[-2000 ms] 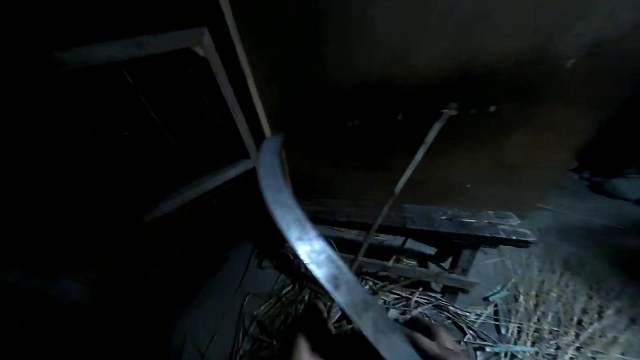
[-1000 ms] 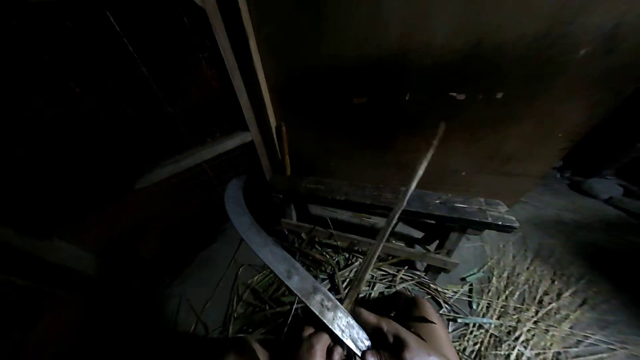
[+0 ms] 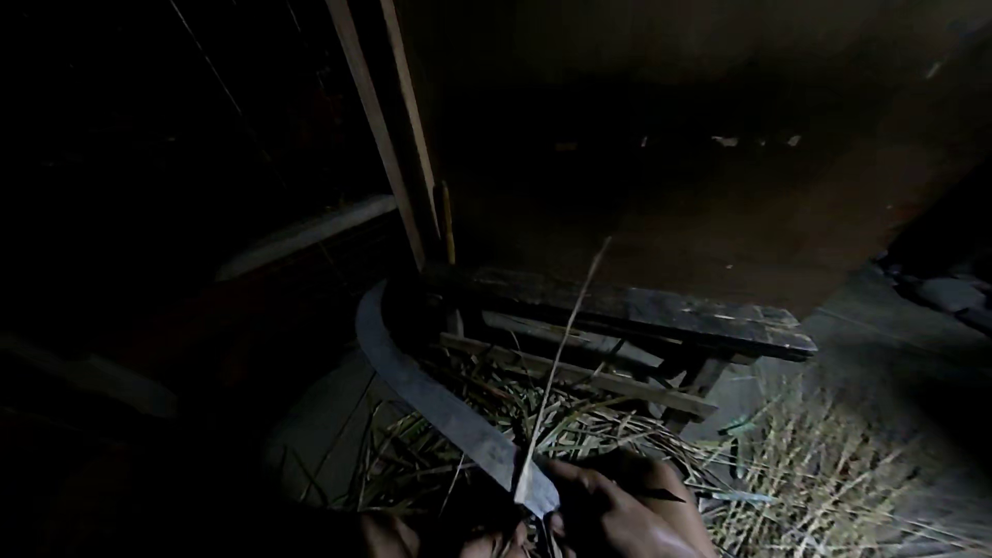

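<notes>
A long curved metal blade point(image 3: 438, 403) slants from the bottom centre up to the left, its tip hooked upward. My right hand point(image 3: 632, 515) is closed about the base of this blade at the bottom edge; the handle is mostly hidden. A thin dry stalk or strip point(image 3: 562, 356) stands tilted, its pale lower end crossing in front of the blade near my fingers. Beside the base of the blade, low in the frame, are the fingers of my left hand point(image 3: 488, 542); the rest is cut off or dark, and its grip cannot be made out.
A low, worn wooden bench point(image 3: 697, 314) stands along the brown wall point(image 3: 697, 225). Cut stalks and strips point(image 3: 604, 430) lie in a heap before it, with a bundle of pale dry stems point(image 3: 814, 465) at right. Upright wooden posts point(image 3: 372, 116) rise at left. Much is dark.
The blade was raised higher two seconds ago and is now lower and further left relative to the bench. The stalk's lower end, behind the blade a second ago, now crosses in front of it.
</notes>
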